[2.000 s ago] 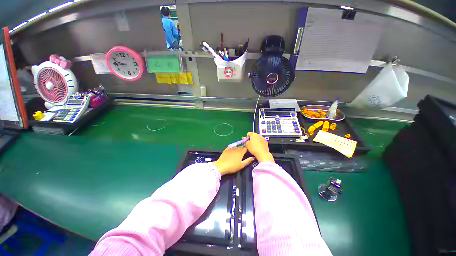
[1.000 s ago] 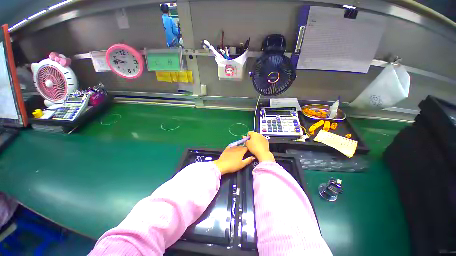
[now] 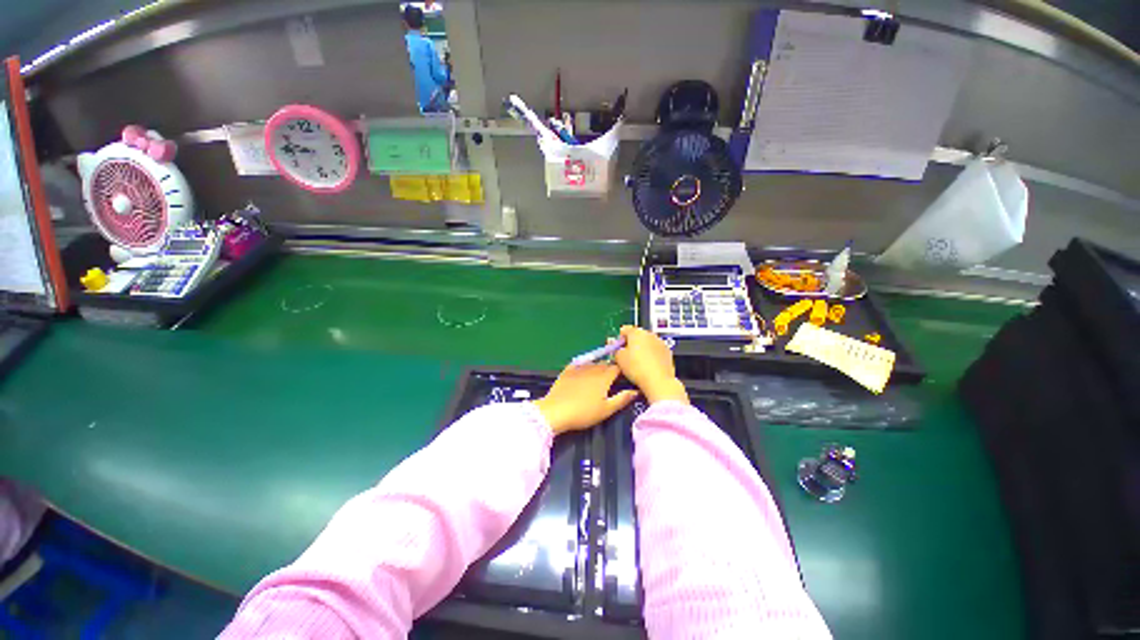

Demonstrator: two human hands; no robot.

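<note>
A black tablet tray (image 3: 569,621) lies on the green bench in front of me, with a dark glossy tablet (image 3: 531,550) in its left slot. My right hand (image 3: 649,366) holds a slim whitish-violet marker pen (image 3: 596,355) above the tray's back edge, the pen pointing left. My left hand (image 3: 583,399) rests low over the tray's back part, its fingers against my right hand; whether it also touches the pen is hidden. My right sleeve covers much of the right slot.
Behind the tray is a black accessory tray (image 3: 910,370) with a calculator (image 3: 698,304), yellow-orange pieces and a paper slip (image 3: 841,355). A small shiny container (image 3: 828,474) stands right of the tablet tray. A tall black tray stack (image 3: 1063,438) is at the right end.
The faint rings on the green surface behind the tray have shifted right. My hands and the pen have stayed in place.
</note>
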